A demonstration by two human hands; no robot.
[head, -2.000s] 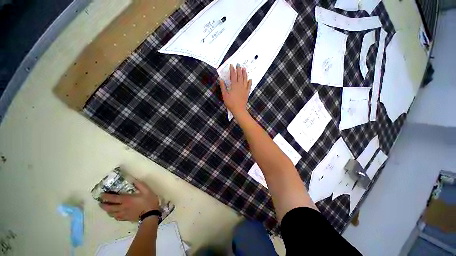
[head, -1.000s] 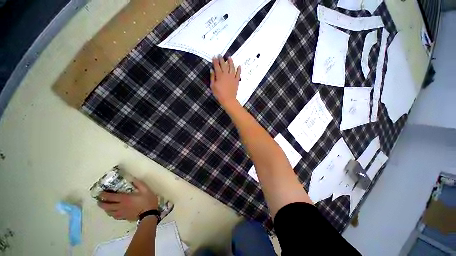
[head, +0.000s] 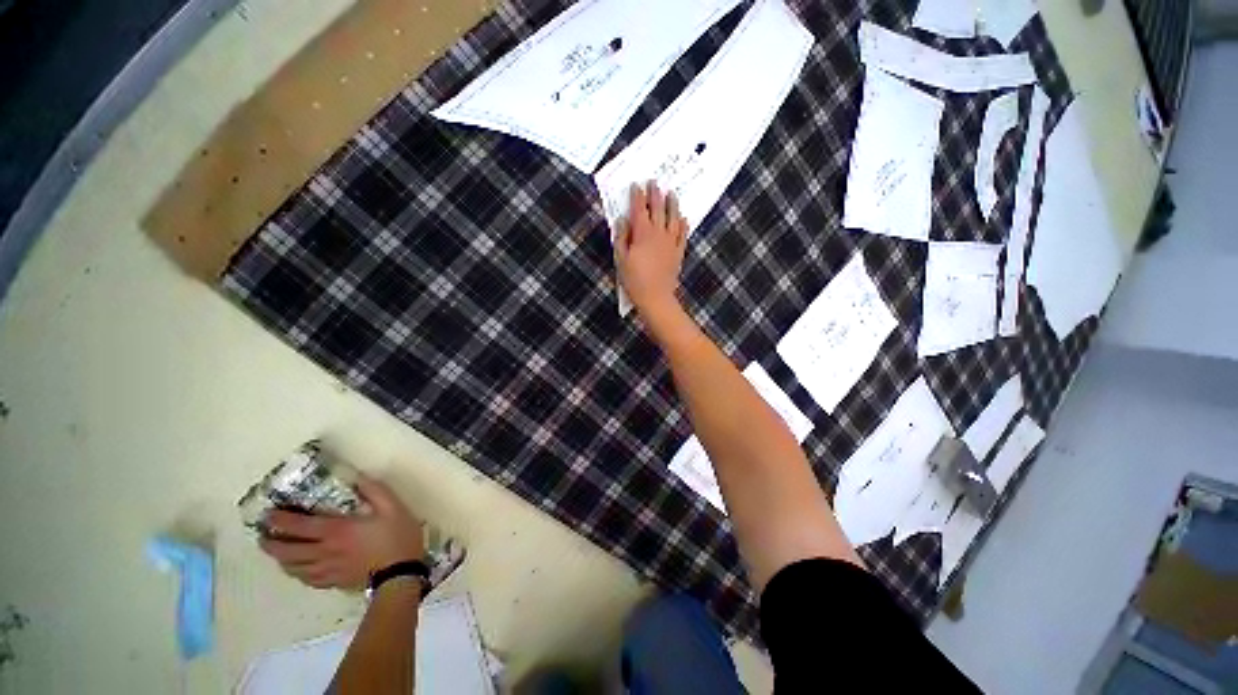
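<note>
My right hand [head: 653,247] lies flat, palm down, on the lower end of a long white paper pattern piece [head: 726,109] on the dark plaid fabric [head: 448,299]. Its upper left corner meets the tip of another pattern piece [head: 584,82]. My left hand [head: 342,532] rests over a wrapped weight [head: 302,482] in mottled black and white on the bare cream table [head: 122,407]. The fingers curl over the weight, and its lower end is partly hidden by the hand and wrist.
More pattern pieces [head: 889,156] lie on the fabric to the right, some under a grey metal weight [head: 957,468]. A brown perforated strip [head: 258,149] borders the fabric at upper left. A blue strip [head: 194,597] and white sheets [head: 441,652] lie on the table near me.
My right hand slid left to the piece's edge, then back right onto its lower end, where more of the paper's tip now shows. My left hand stays on the wrapped weight.
</note>
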